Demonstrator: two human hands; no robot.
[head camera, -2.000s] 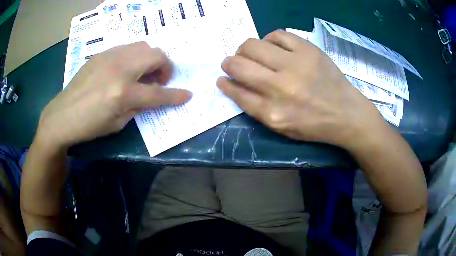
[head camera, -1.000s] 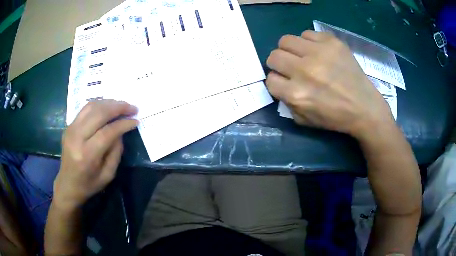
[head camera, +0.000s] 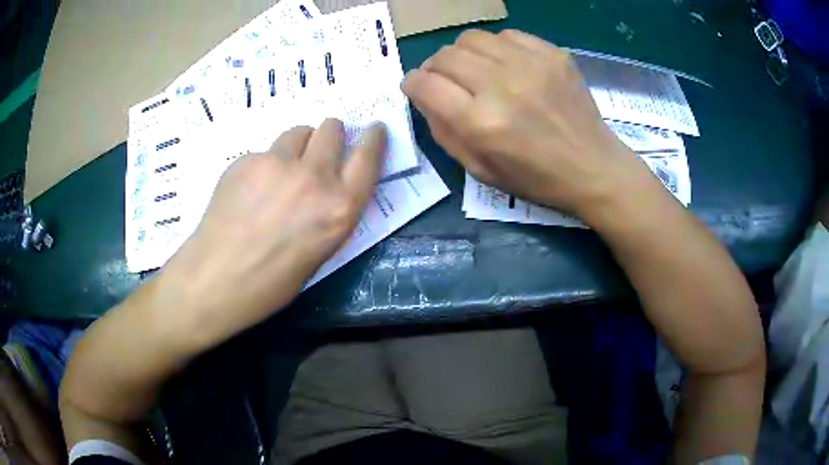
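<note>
A white printed instruction sheet (head camera: 273, 100) with black heading bars lies in front of me, partly folded, over other sheets. My left hand (head camera: 291, 186) lies over its lower right part, fingers spread and pointing away from me. My right hand (head camera: 514, 109) is at the sheet's upper right edge, fingers curled; its fingertips are hidden, so I cannot tell whether they pinch the paper. Folded leaflets (head camera: 641, 136) lie overlapping at the right, partly under my right hand and forearm, with one edge springing up.
A tan cardboard sheet (head camera: 91, 82) lies behind the papers. Small silvery parts (head camera: 36, 232) sit at the far left. A shiny clear square part (head camera: 768, 34) is at the far right. The dark-green bench has a scuffed front edge (head camera: 409, 309).
My left hand has moved right and forward onto the sheet. My right hand has moved left to the sheet's edge, uncovering more leaflets. The sheet's lower right part is now folded differently.
</note>
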